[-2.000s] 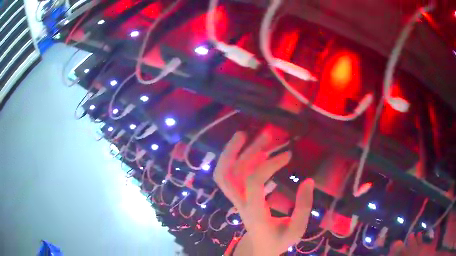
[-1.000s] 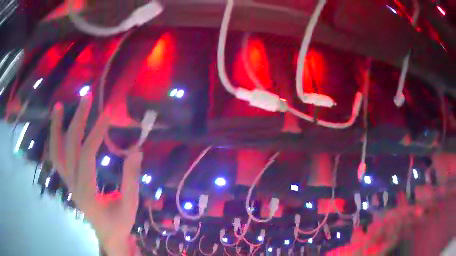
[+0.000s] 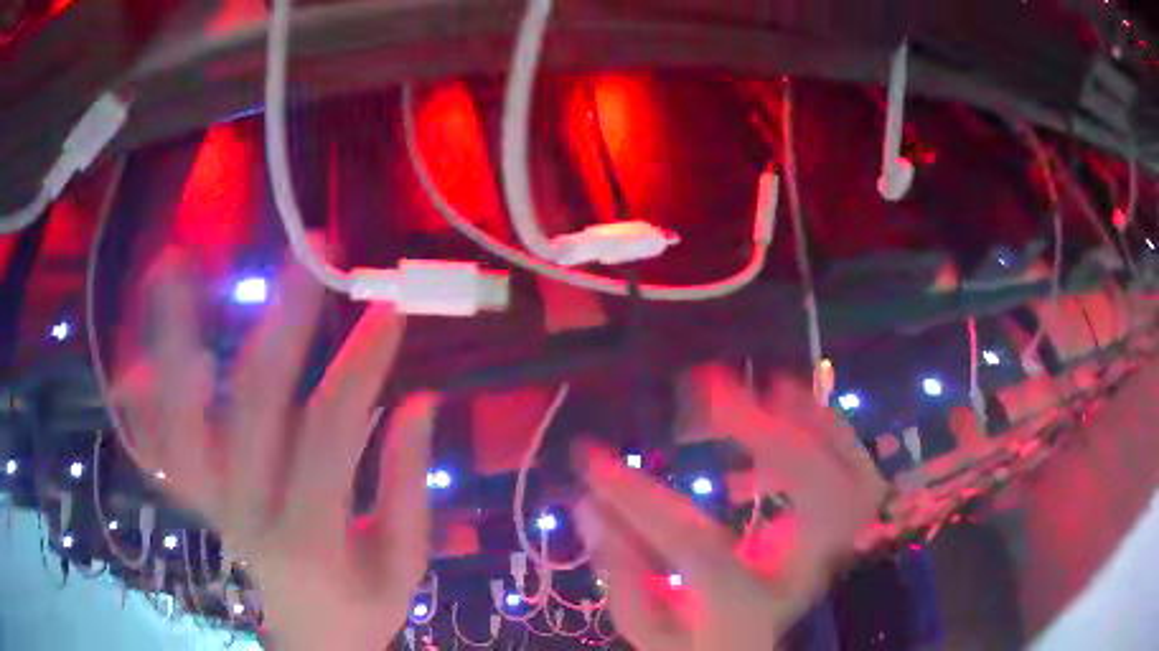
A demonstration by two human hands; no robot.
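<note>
My left hand (image 3: 286,445) is blurred, with its fingers spread and raised in front of the rack shelf (image 3: 496,350). No object shows in it. My right hand (image 3: 750,509) is also blurred, lower and to the right, with thumb and fingers apart and nothing visible in it. A white USB plug (image 3: 445,287) hangs on a thick pale cable by my left fingertips; whether they touch is unclear. A second white plug (image 3: 616,242) hangs to its right. A thin cable (image 3: 674,293) curves up to a small plug (image 3: 766,204).
Dark units with blue-white LEDs (image 3: 250,290) fill the tiers. Red lights (image 3: 623,127) glow behind the upper one. Looped cables with plugs (image 3: 519,566) hang below. Another white plug (image 3: 95,134) is at upper left. A single cable end (image 3: 896,176) hangs at upper right.
The view has turned and shifted, so the hanging plugs now sit further left. My left hand is nearer the large plug. My right hand now shows clearly at lower centre right.
</note>
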